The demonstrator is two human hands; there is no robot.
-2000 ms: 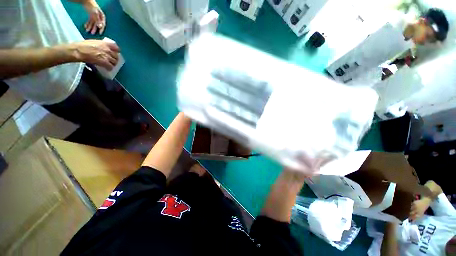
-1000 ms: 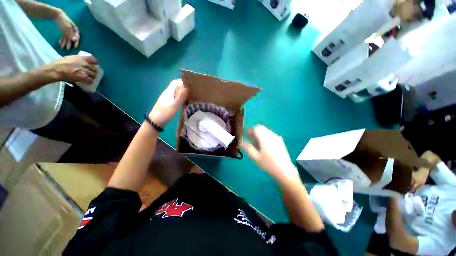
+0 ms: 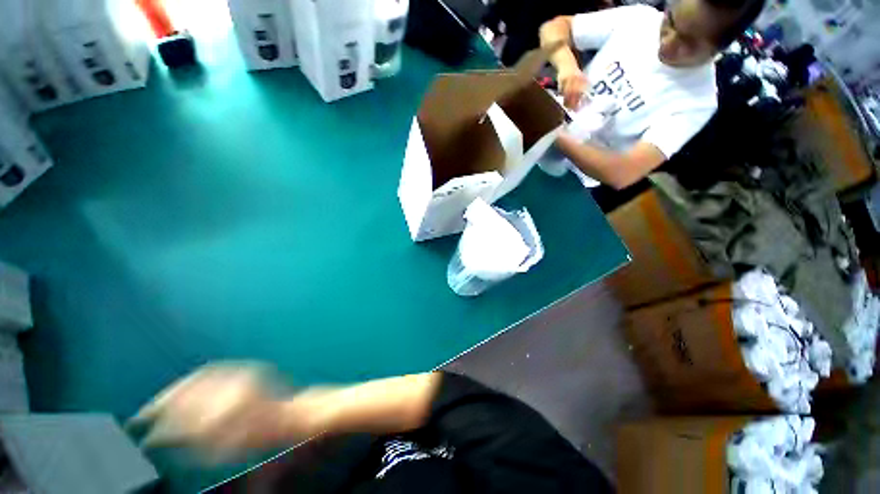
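My right hand point(image 3: 217, 410) is low at the left over the green table point(image 3: 261, 241), strongly blurred. Its fingers point left toward a grey-white box point(image 3: 77, 455) cut off by the bottom left corner. I cannot tell whether they touch it or hold anything. My left hand is out of the picture. A tall white retail box point(image 3: 453, 205) with a brown inside stands open near the table's right end. A white and clear wrapped bundle point(image 3: 490, 246) lies beside it, nearer to me.
White boxes point(image 3: 338, 48) with dark pictures stand along the far side, near a small black object point(image 3: 177, 50). Small whitish boxes point(image 3: 12, 338) are at the left edge. A person in a white shirt point(image 3: 637, 87) is beyond the open box. Brown cartons point(image 3: 690, 347) hold white bagged parts.
The view has swung to the right. The open box with the appliance between my hands is no longer seen open, and my left hand has left the picture. My right hand is now at the lower left.
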